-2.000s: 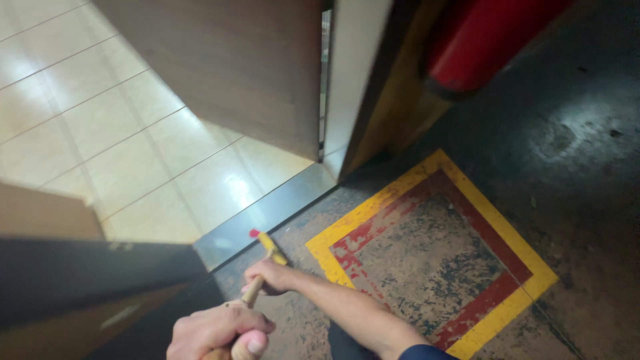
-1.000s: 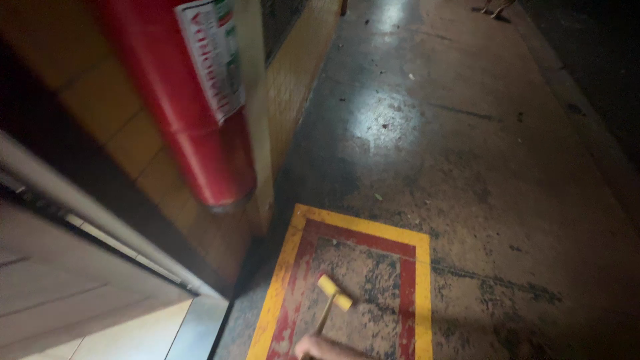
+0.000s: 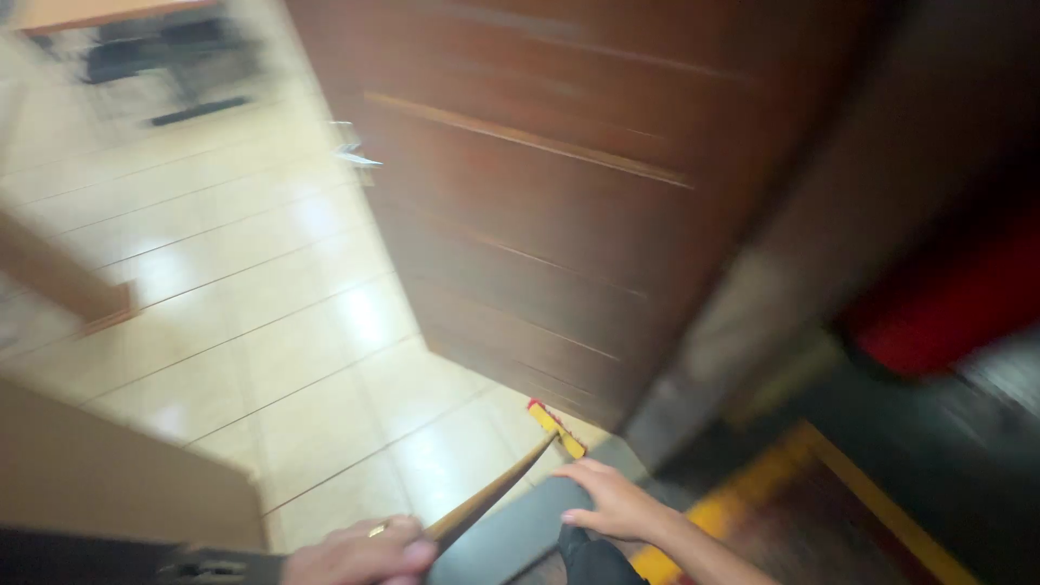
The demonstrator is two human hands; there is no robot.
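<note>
My left hand (image 3: 361, 552), with a ring on one finger, grips the upper part of a wooden broom handle (image 3: 496, 489) at the bottom of the view. The handle runs up and right to a yellow broom head (image 3: 557, 427) with red bristles, which is over the light tiles by the door's lower corner. My right hand (image 3: 611, 497) is off the handle, right of it and just below the head, with thumb and fingers apart and nothing between them.
A brown wooden door (image 3: 552, 203) stands ajar over the tiled floor (image 3: 309, 357). A grey threshold (image 3: 508, 528) runs below it. A red fire extinguisher (image 3: 951, 301) hangs at right, above a yellow-bordered floor marking (image 3: 894, 520). Dark furniture (image 3: 162, 57) stands at upper left.
The view has swung from the walkway back to the doorway. The broom head was over the painted square a second ago and is now by the door. My right hand, on the handle two seconds ago, is off it.
</note>
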